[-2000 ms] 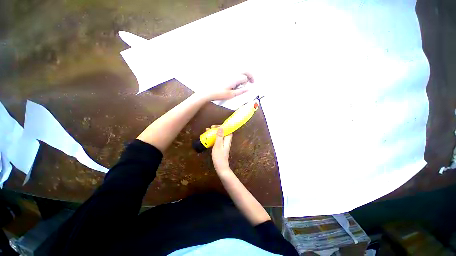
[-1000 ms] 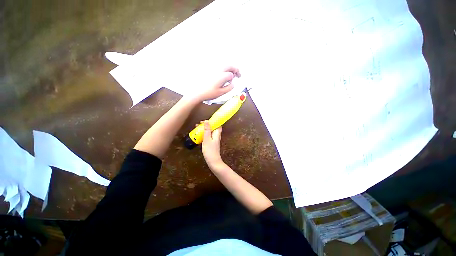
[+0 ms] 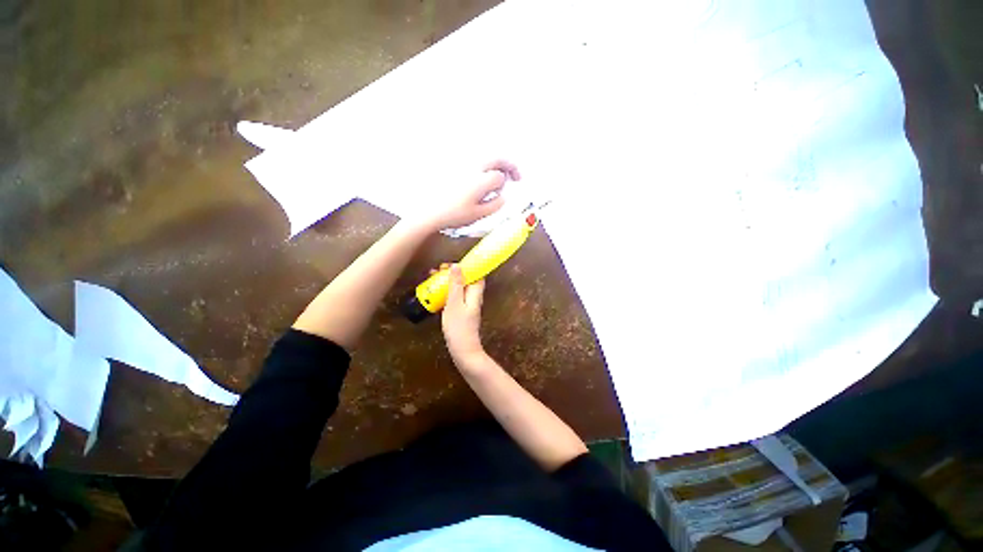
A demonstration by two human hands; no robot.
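A large white pattern sheet (image 3: 744, 216) lies across the table, mostly glared blank, with a few faint marks. My right hand (image 3: 464, 307) is closed around the yellow body of the electric scissors (image 3: 494, 250). Their black rear end points down left and their small dark blades are at the sheet's cut edge. My left hand (image 3: 476, 197) rests on the sheet just left of the blades, fingers bent. It seems to be on or at a loose strip of paper there; whether it grips it is unclear.
The stained brown tabletop (image 3: 162, 205) shows around the sheet. Overlapping white cut pieces (image 3: 140, 340) lie at the left edge. A taped cardboard box (image 3: 744, 491) stands below the table's front edge at the lower right. Small white scraps show at the far right edge.
Compared with two seconds ago, the hands and scissors appear slightly further left and the view has shifted. The faint marks show more than at first. The right hand keeps its grip.
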